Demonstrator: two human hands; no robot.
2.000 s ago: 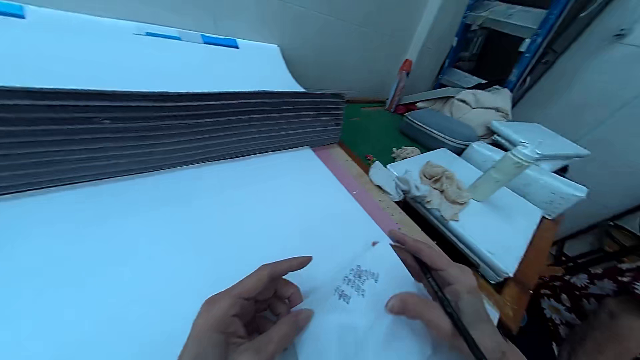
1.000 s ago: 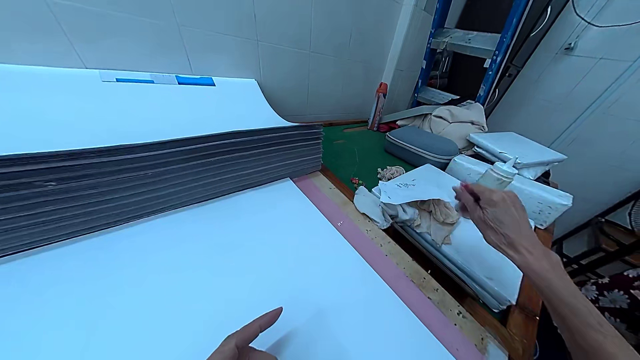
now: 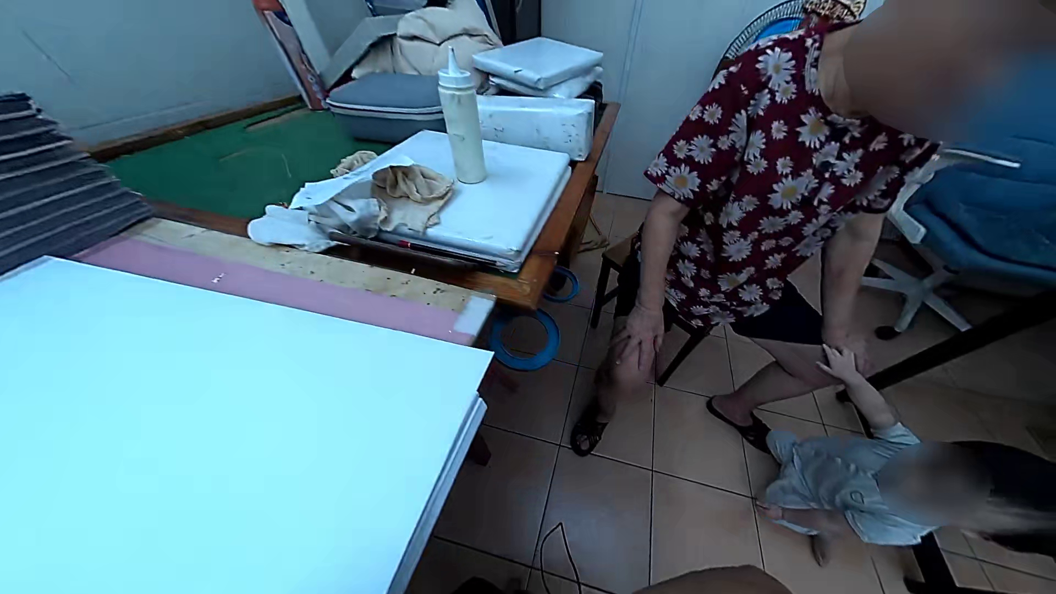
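Observation:
Neither of my hands can be made out in the head view. A stack of large white sheets (image 3: 239, 429) lies on the worktable, with a pink strip (image 3: 272, 280) along its far edge. Beyond it, a squeeze bottle with a pointed nozzle (image 3: 462, 124) stands upright on a white wrapped slab (image 3: 511, 198). A crumpled beige cloth (image 3: 410, 195) and a white cloth (image 3: 293, 227) lie at the slab's left side, by a piece of white paper (image 3: 351, 180). A bare-skinned body part (image 3: 718, 580) shows at the bottom edge; which part is unclear.
A person in a flowered shirt (image 3: 742, 181) sits at the right, and a small person in grey (image 3: 850, 483) is beside them on the tiled floor (image 3: 610, 495). Blue rings (image 3: 528, 360) are near the table corner. Grey layered sheets (image 3: 58, 181) are stacked at left. A blue chair (image 3: 990, 214) stands behind.
The view has swung right. My right hand, holding a pen-like tool two seconds ago and reaching over the slab one second ago, has left view. My left hand has also gone from view.

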